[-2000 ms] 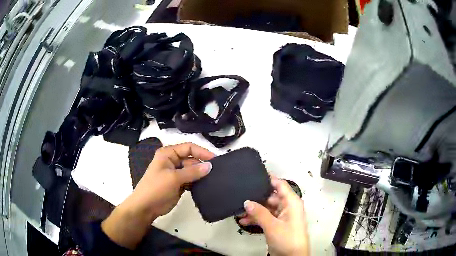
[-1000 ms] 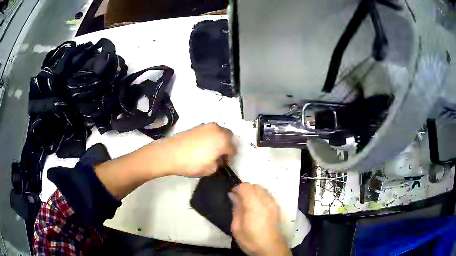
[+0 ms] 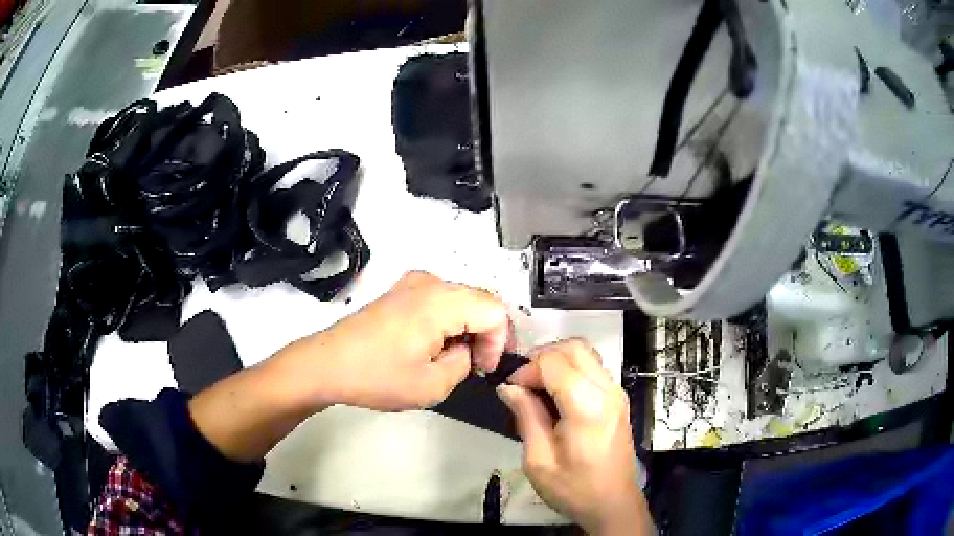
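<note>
My left hand and my right hand meet over the white tabletop, left of and below the needle area. Their fingertips pinch the upper edge of a black panel. Part of the panel hangs below my left hand; the fingers hide the rest. Some dark material is bunched between the fingertips; I cannot tell if it is a separate strip. The presser foot is hidden behind the sewing machine head and the wire guard.
A tangled heap of black strips lies at the left. Another black panel lies by my left forearm. A black pile lies beside the machine. A brown carton is behind. Blue material is at lower right.
The view first swung towards the machine. The panel went from being held flat to being pinched at its edge. Since a second ago, my hands have come together, with my left hand slightly farther right.
</note>
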